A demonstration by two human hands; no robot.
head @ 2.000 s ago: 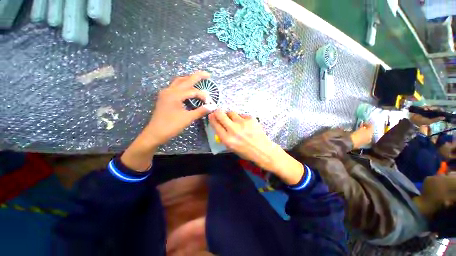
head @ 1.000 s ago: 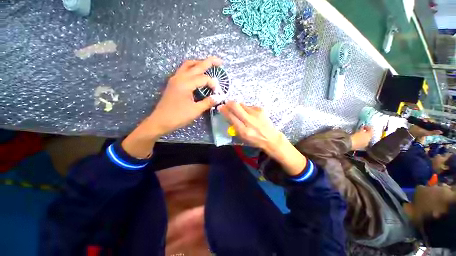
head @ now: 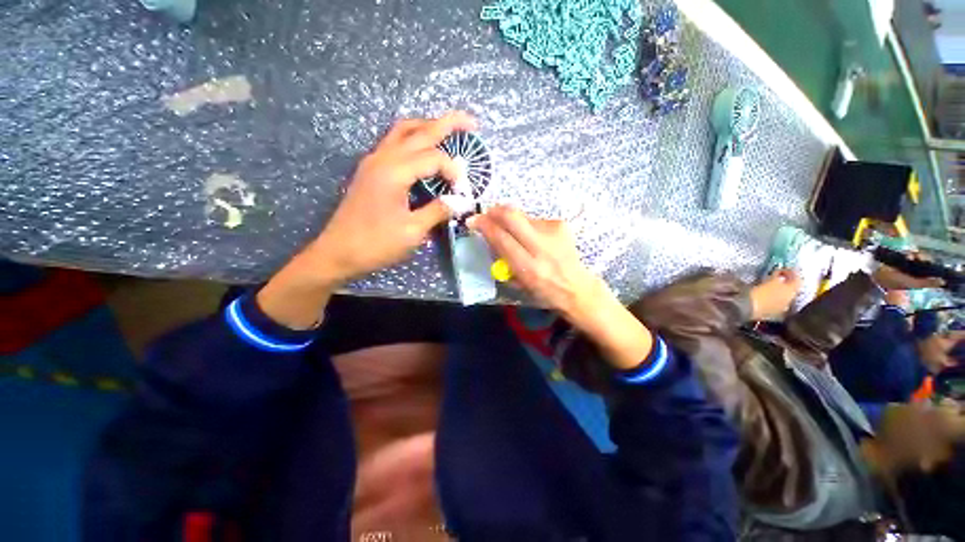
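Observation:
A handheld fan lies on the bubble wrap in front of me, its round spoked head (head: 469, 164) away from me and its pale handle (head: 473, 270) toward the bench's near edge. My left hand (head: 389, 201) grips the fan head from the left, fingers over the top and thumb near the neck. My right hand (head: 534, 257) is closed at the right of the neck, fingertips touching it. A yellow spot (head: 501, 270) shows under the right hand, likely a small tool's handle; the rest of it is hidden. Dark detail shows at the neck.
A heap of teal parts (head: 577, 42) and a dark metallic pile (head: 662, 66) lie at the back. Another fan (head: 727, 148) lies to the right. A black and yellow device (head: 862, 196) stands farther right. A neighbouring worker's brown sleeve (head: 693, 318) is close to my right arm. A green conveyor runs behind.
The view has shifted, so the waiting fans at the upper left are nearly out of frame. Both hands stay at the fan. The right fingers have shifted slightly, showing more of the neck and handle.

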